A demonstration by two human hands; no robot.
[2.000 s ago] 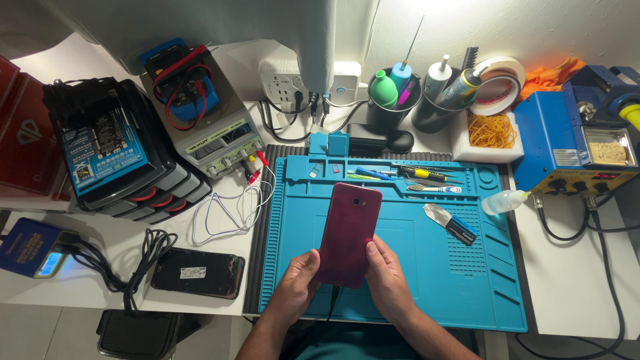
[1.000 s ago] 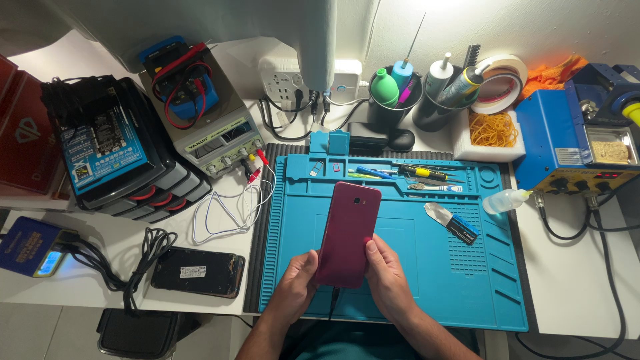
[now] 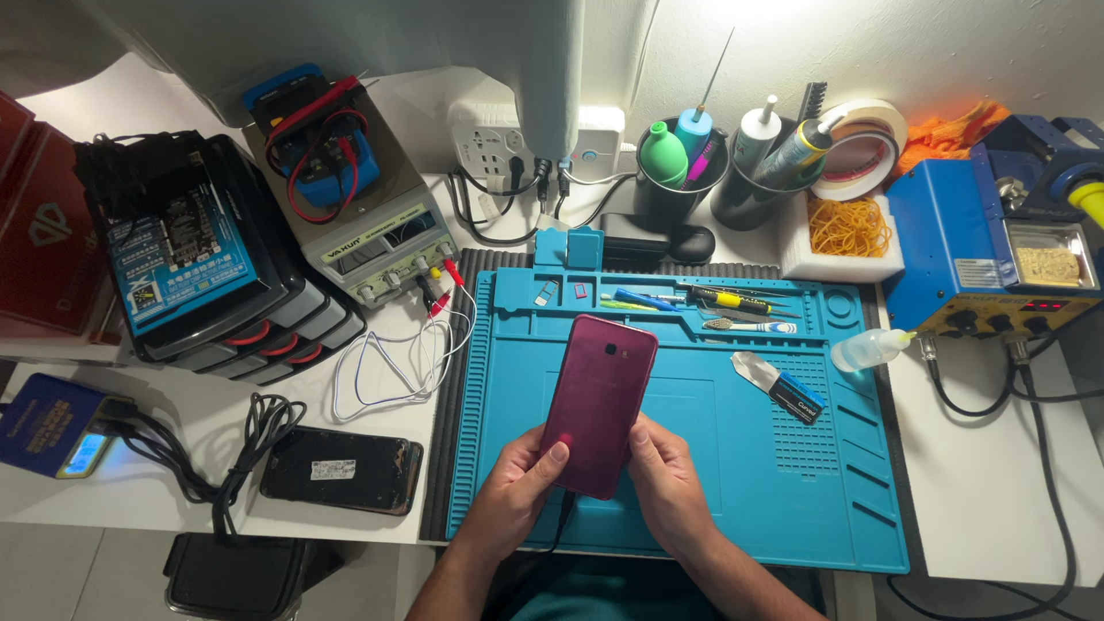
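Observation:
A smartphone with a dark pink back [image 3: 599,405] is held upright between my two hands, its camera side facing the head camera. My left hand [image 3: 526,479] grips the lower left edge, thumb on the back cover. On the lower right edge rests my right hand [image 3: 664,470], its thumb along the side. A black cable [image 3: 565,517] runs down from the phone's bottom end. Beneath lies a teal silicone repair mat [image 3: 690,517], with a screwdriver [image 3: 729,300], a toothbrush [image 3: 750,326] and small trays [image 3: 580,291] along its top. The phone's screen side is hidden.
Left are a second phone [image 3: 341,496], a bench power supply [image 3: 371,233], stacked drawers [image 3: 285,328] and a blue charger box [image 3: 56,423]. A curved blade packet [image 3: 789,397], a plastic bottle [image 3: 867,349], a soldering station [image 3: 966,250] and a box of rubber bands [image 3: 837,263] stand right.

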